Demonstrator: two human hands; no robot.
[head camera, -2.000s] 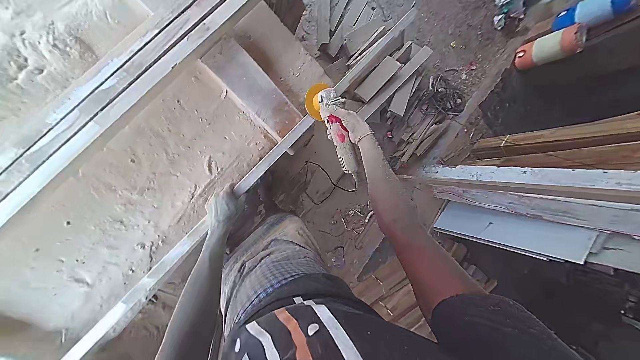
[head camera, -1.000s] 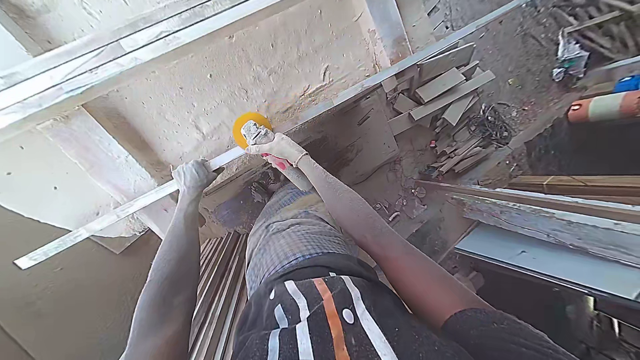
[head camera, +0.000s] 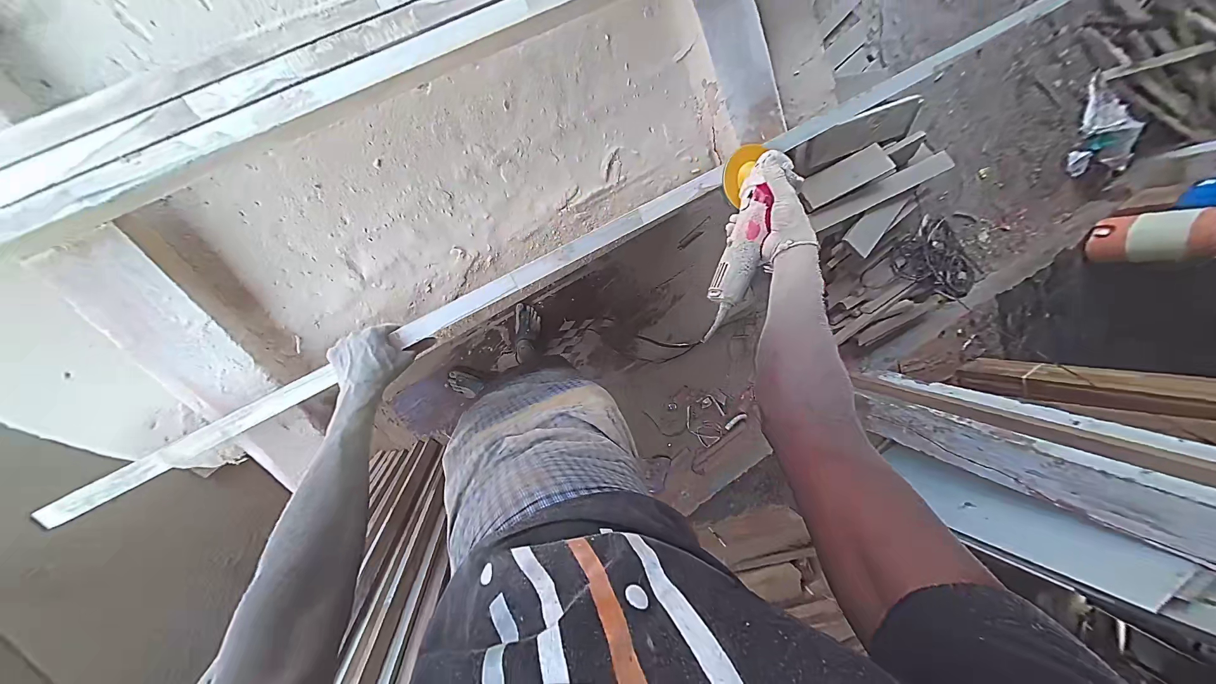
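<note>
A long, narrow wooden strip (head camera: 570, 249), pale with dust, runs diagonally from the lower left to the upper right. My left hand (head camera: 366, 359) is closed around it left of centre. In my right hand (head camera: 787, 204), which wears a dusty glove, is an angle grinder (head camera: 741, 256) with a red-marked body. Its yellow disc (head camera: 740, 175) is at the strip, well to the right of my left hand; whether it touches the wood cannot be told. The power cord (head camera: 714, 323) hangs from the grinder's rear end.
Dusty beams (head camera: 285, 104) cross the upper left. Offcut boards (head camera: 864, 180) and tangled wire (head camera: 936, 256) lie right of the grinder. Long boards (head camera: 1073, 475) are stacked at lower right, more planks (head camera: 399, 560) by my legs. An orange and white cylinder (head camera: 1149, 236) lies at far right.
Since one second ago, my right hand and the grinder have moved right along the strip, away from my left hand. Both hands keep their hold. The view has shifted.
</note>
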